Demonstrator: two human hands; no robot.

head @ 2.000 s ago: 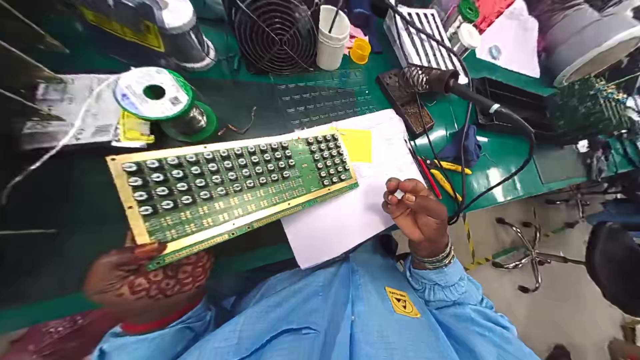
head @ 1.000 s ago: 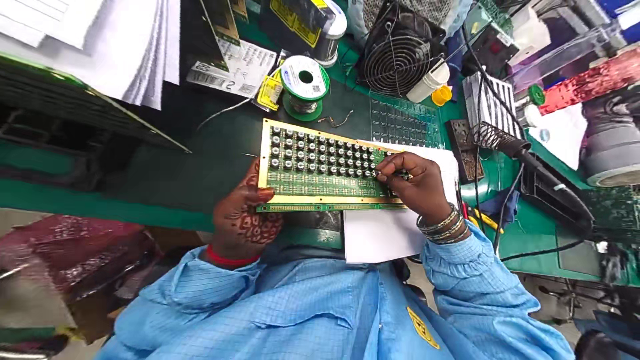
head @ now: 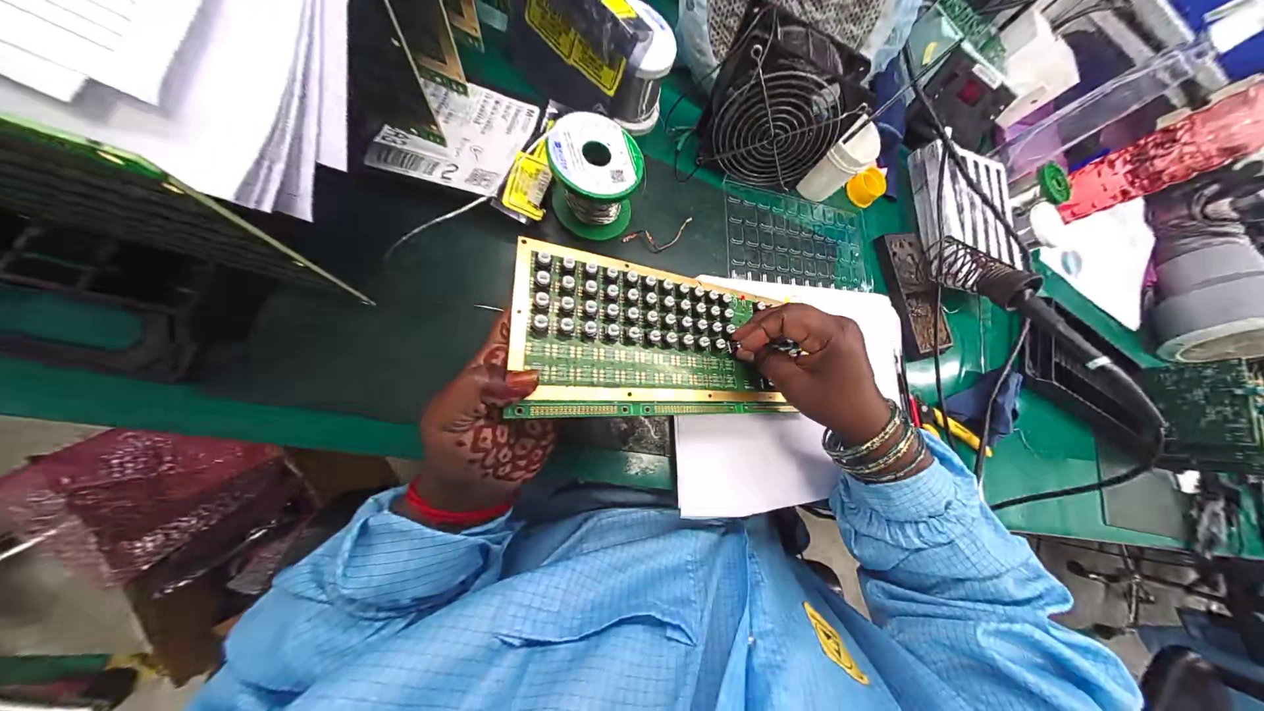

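Note:
My left hand [head: 484, 415] grips the left end of a green circuit board [head: 632, 373] with gold-coloured edges, its thumb over the lower left corner. Rows of round, pale-topped black components [head: 612, 301] stand on the board. Over the board's right part is my right hand [head: 810, 360], with thumb and fingertips pinched together at the components. Whether something small is between those fingertips cannot be seen. That hand hides part of the board's right end. White paper [head: 750, 469] lies under and beside the right end.
Behind the board stand a solder wire spool [head: 595, 168], a black fan [head: 780, 109] and a clear plastic tray [head: 795, 232]. A soldering iron in its coil holder [head: 987, 272] and yellow-handled pliers [head: 953, 427] are at the right. Boards and paper sheets [head: 237, 99] rise at the left.
My right hand, raised away from the board two seconds ago with a small pale piece in its fingers, is now at the board's components. My left hand still holds the board. The view has shifted left.

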